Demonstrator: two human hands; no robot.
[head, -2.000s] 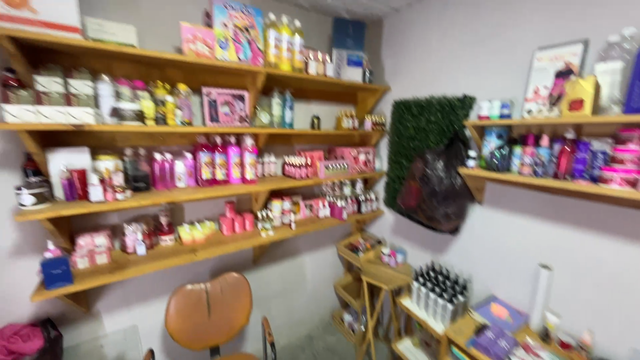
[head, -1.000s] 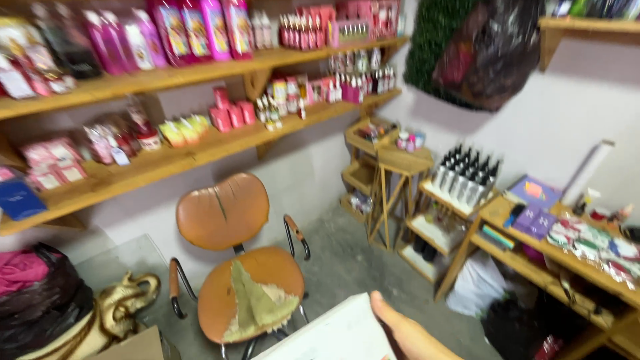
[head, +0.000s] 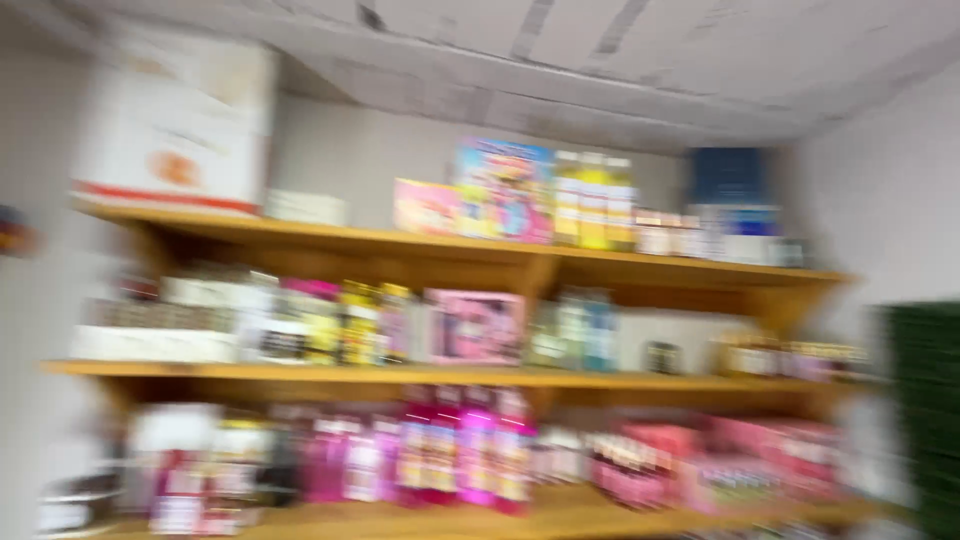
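Neither of my hands shows in the head view, so what they hold or touch is hidden. The blurred view faces wooden wall shelves. On the top wooden shelf [head: 480,244] stand a large white box with a red band [head: 176,120], a colourful box [head: 506,191], bottles of yellow liquid [head: 592,201] and a dark blue box [head: 726,176]. The middle shelf [head: 450,376] carries a pink boxed set [head: 476,326], yellow bottles [head: 360,322] and blue-green bottles [head: 598,334]. Bright pink bottles [head: 476,450] and pink boxes [head: 780,457] rest on the lower shelf [head: 577,510].
A green artificial-foliage panel [head: 926,412] hangs on the wall at the right. Wooden brackets [head: 784,307] brace the shelves from below. The ceiling [head: 637,75] has grey patches. Dark jars [head: 79,502] sit at the lower left shelf end.
The view has swung up to the upper shelves. One second ago a hand touching a white object showed at the bottom; hand, object and chair are now out of view.
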